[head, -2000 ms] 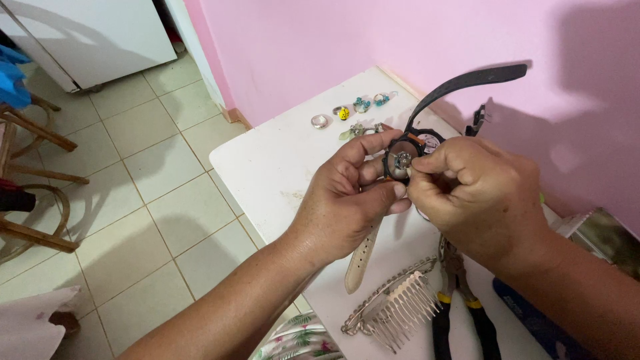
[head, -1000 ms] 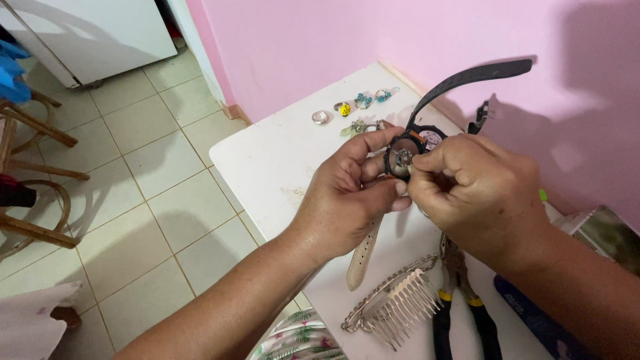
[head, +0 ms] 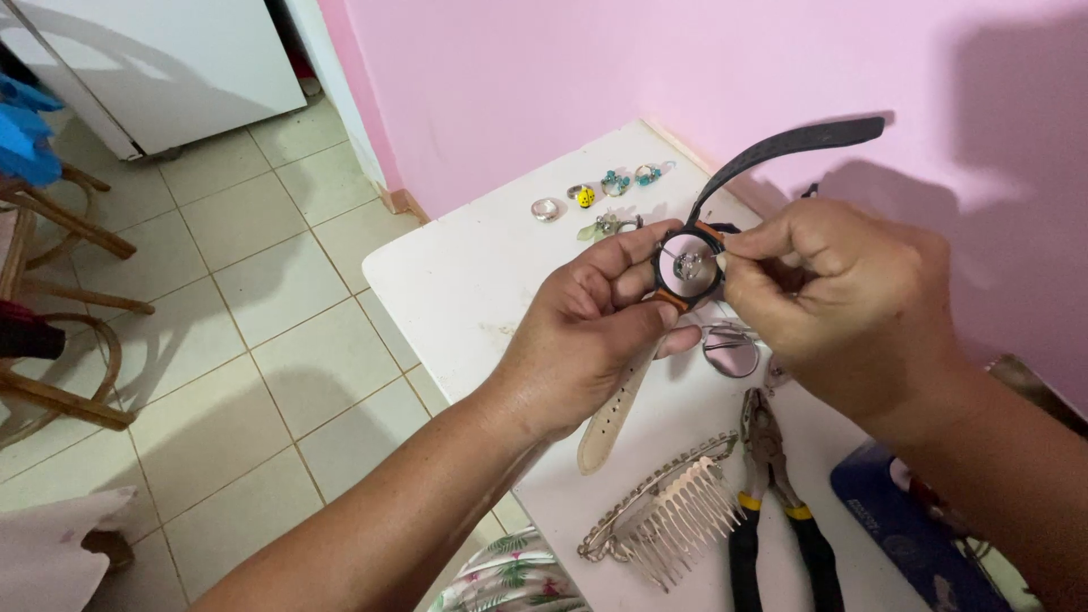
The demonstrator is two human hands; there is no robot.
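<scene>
My left hand (head: 586, 323) grips a wristwatch (head: 688, 265) by its round case, which has a black bezel, orange parts and a dark strap standing up behind. The thumb and index finger of my right hand (head: 816, 280) are pinched at the right edge of the case; whether they hold a small part cannot be told. Under my hands, a second round watch (head: 731, 350) lies on the white table, and a beige strap (head: 614, 416) comes out below my left hand. Nearer are a metal hair comb (head: 680, 518) and pliers (head: 769, 450) with black and yellow handles.
Several rings (head: 586, 195) lie toward the back of the white table (head: 433, 314), which stands against a pink wall (head: 552, 76). A dark blue box (head: 909, 527) is at the right. Rattan furniture (head: 68, 399) stands on the tiled floor at the left.
The watch case has turned in my left hand, so its round face shows more fully. My right hand has shifted slightly, and the second watch below has come into plainer view.
</scene>
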